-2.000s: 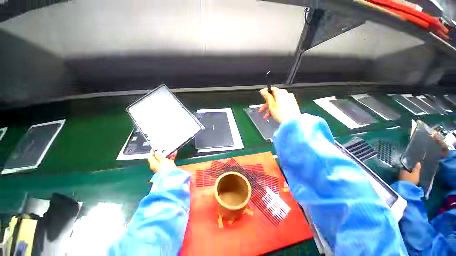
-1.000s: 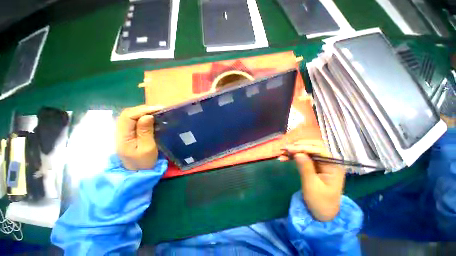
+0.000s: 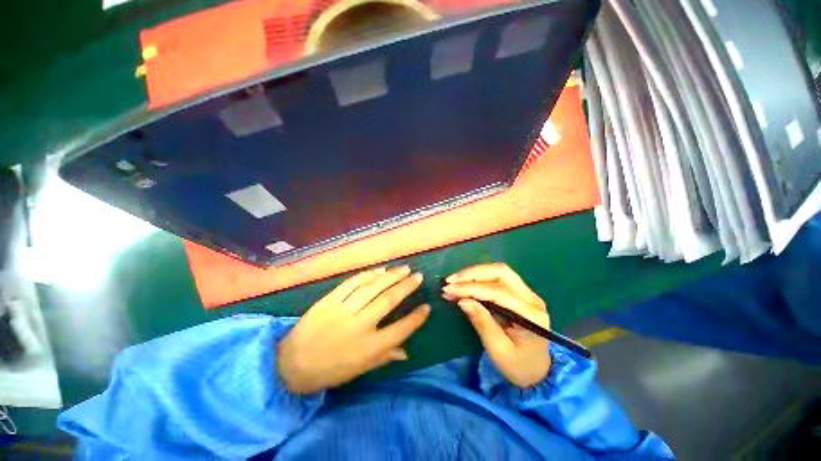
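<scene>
A dark tablet back cover (image 3: pixel 360 135) with pale squares inside leans tilted against the cardboard tube (image 3: pixel 369 20), on the orange-red mat (image 3: pixel 396 236). My left hand (image 3: pixel 356 329) lies over the green bench edge with fingers spread; it is off the cover and nothing shows held in it. My right hand (image 3: pixel 506 322) holds a thin black pen-like tool (image 3: pixel 540 331), its rear end pointing down right. The fingertips of both hands are close together over a dark patch at the bench edge, which may be a die-cut sheet.
A stack of housings with white interleaf sheets (image 3: pixel 666 135) stands at the right of the mat. White material (image 3: pixel 76 239) and a dark bundle (image 3: pixel 13 261) lie at the left. A blue sleeve of another person (image 3: pixel 738 297) shows at the right. Floor shows below right.
My left hand has let go of the cover, which now leans on the tube, and moved to the bench edge. My right hand has moved left and down with the tool. The view has come closer.
</scene>
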